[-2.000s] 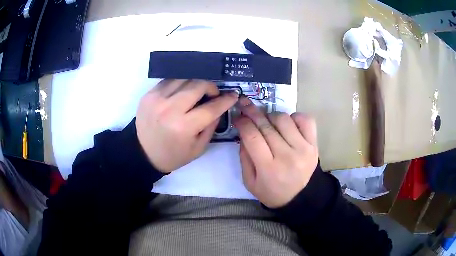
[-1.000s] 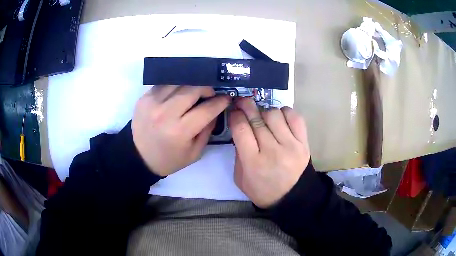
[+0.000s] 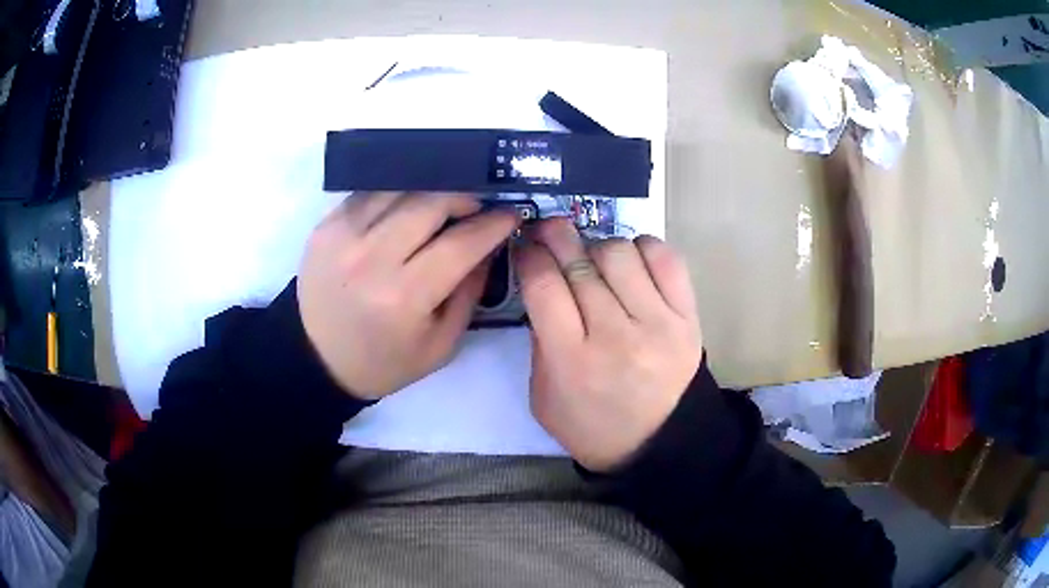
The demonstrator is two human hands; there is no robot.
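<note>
The black rear housing half (image 3: 403,161) stands upright on the white work sheet (image 3: 230,253), its printed edge up. The front housing half (image 3: 497,320) lies open in front of it, mostly hidden under my hands. Thin wires (image 3: 592,214) show at its right end. My left hand (image 3: 385,287) and my right hand (image 3: 610,333) meet at the middle of the unit, fingertips pinched on a small dark part with a metal centre (image 3: 527,213). The wrist strap (image 3: 575,114) sticks out behind the unit.
A padded hammer (image 3: 851,253) with a white-wrapped head lies at the right on the tan bench cover (image 3: 736,172). Black waiting units (image 3: 109,103) are at the upper left. A yellow-handled tool (image 3: 52,342) lies at the far left. Part of another person (image 3: 40,459) shows at the lower left.
The unit and both hands have shifted slightly left in view. The fingertips stay together over the middle of the unit, and the small part with a metal centre now shows between them.
</note>
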